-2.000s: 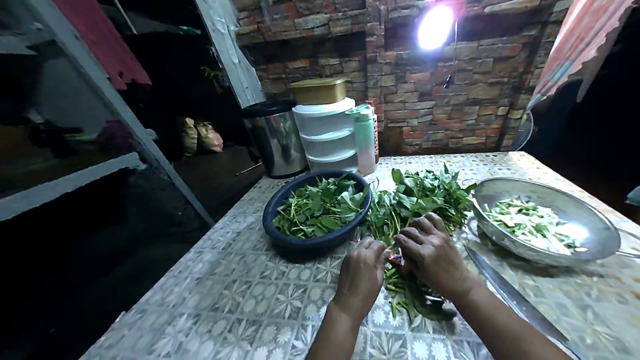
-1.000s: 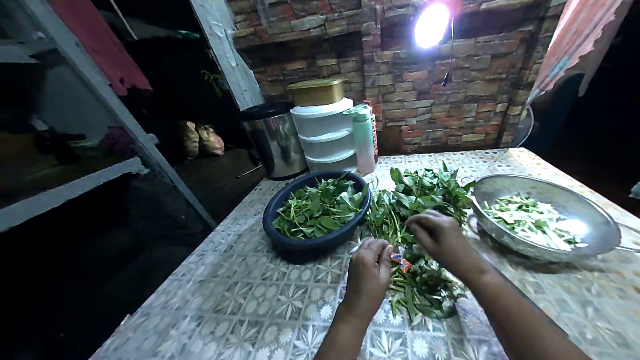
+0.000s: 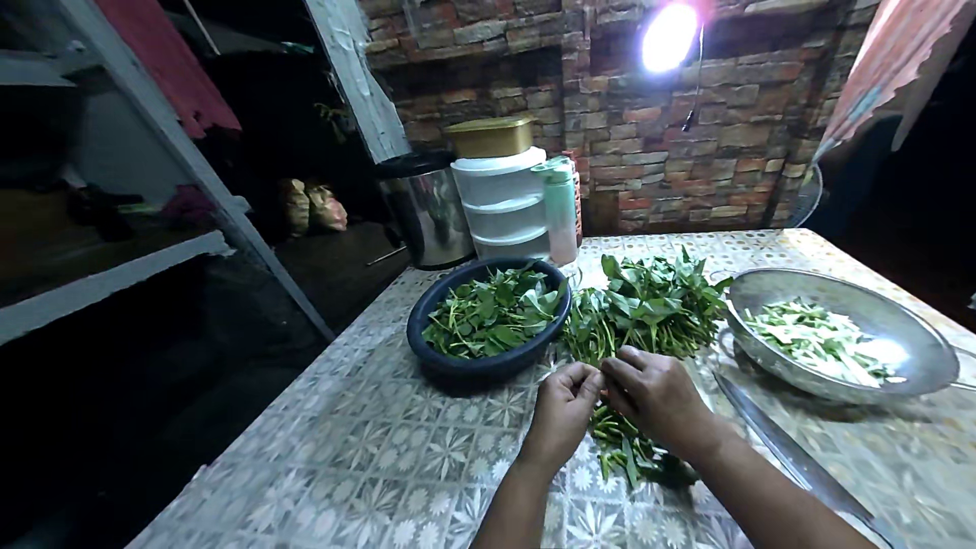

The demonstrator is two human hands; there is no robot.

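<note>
My left hand (image 3: 568, 400) and my right hand (image 3: 648, 389) meet fingertip to fingertip, pinching something small, probably a green stem, largely hidden by the fingers. Behind them lies a heap of leafy green stems (image 3: 648, 305) on the table. A smaller pile of green stem pieces and leaves (image 3: 621, 446) lies under and beside my right hand. To the left, a dark oval basin (image 3: 415, 335) holds leafy greens (image 3: 488, 313). At the right, a metal strainer bowl (image 3: 930, 339) holds cut pale-green vegetable pieces (image 3: 820, 339). A large knife (image 3: 793, 450) lies beside my right forearm.
The table (image 3: 343, 450) has a patterned cover. At its back stand a metal container with a black lid (image 3: 431, 213), stacked white containers (image 3: 507, 206) with a gold box (image 3: 492, 137) on top, and a green-and-pink bottle (image 3: 560, 213). A brick-patterned wall rises behind.
My right hand was raised apart from the left one second ago; now it has come down and left to meet it.
</note>
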